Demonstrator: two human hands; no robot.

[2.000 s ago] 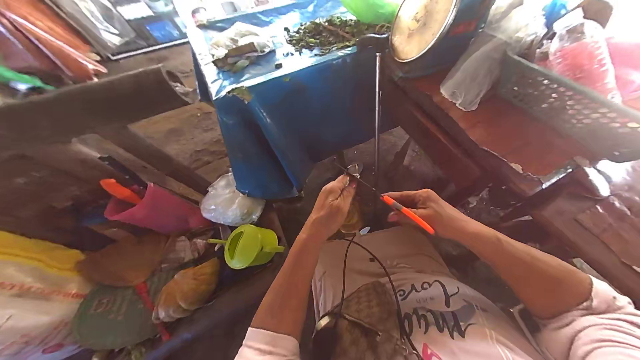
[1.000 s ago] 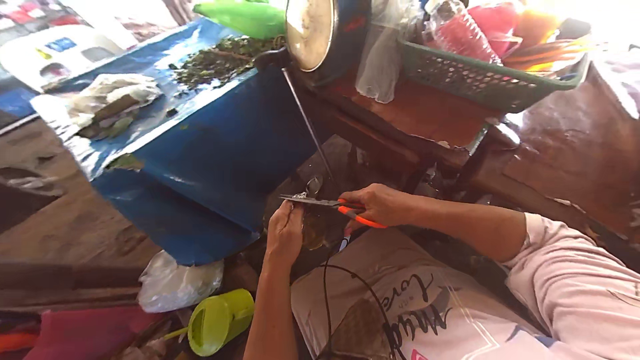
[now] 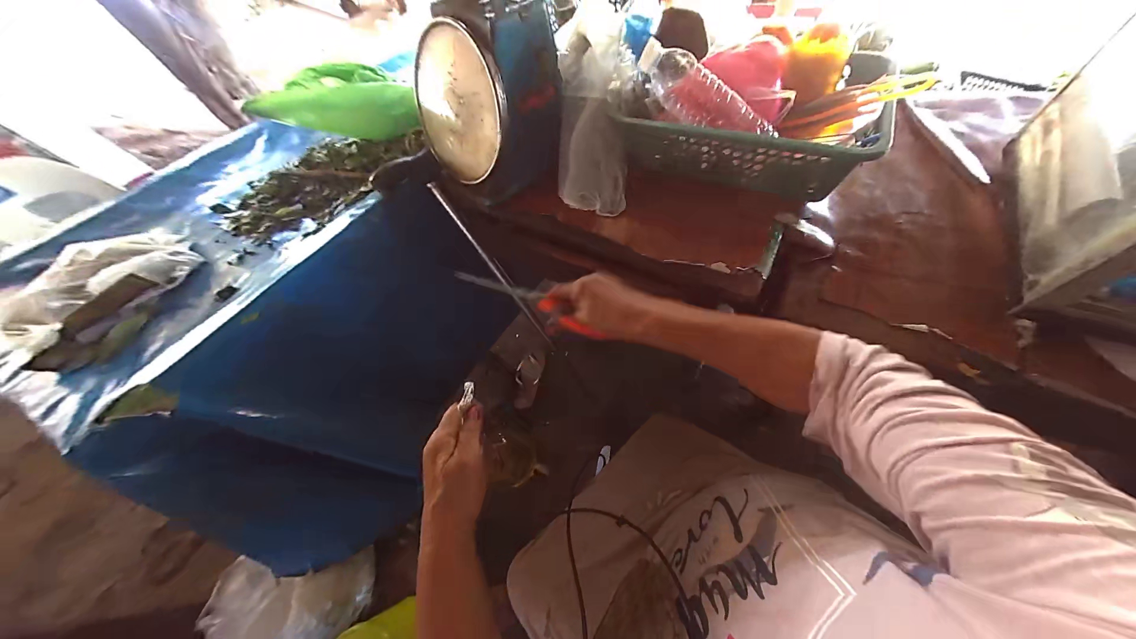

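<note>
My right hand [image 3: 599, 306] is closed around the orange handles of a pair of scissors [image 3: 497, 284], whose blades point left and are blurred. Lower and to the left, my left hand [image 3: 455, 453] pinches the gathered top of a clear plastic bag [image 3: 515, 454]; the bag hangs beside the fingers and seems to hold something yellowish-brown. The blades are above my left hand and apart from it. Behind them a thin metal rod [image 3: 488, 257] slants down from the table's corner.
A table under a blue plastic cover [image 3: 337, 328] stands at left, bearing leafy scraps [image 3: 311, 182], a white plastic bag [image 3: 98, 275] and a green bag [image 3: 337, 105]. A round-dial scale [image 3: 460, 99] and a green basket [image 3: 737, 151] of bottles and bags stand behind on a wooden table [image 3: 657, 217].
The scissors, which were close to my left hand a second ago, have moved up and away from it in my right hand. The view has swung right.
</note>
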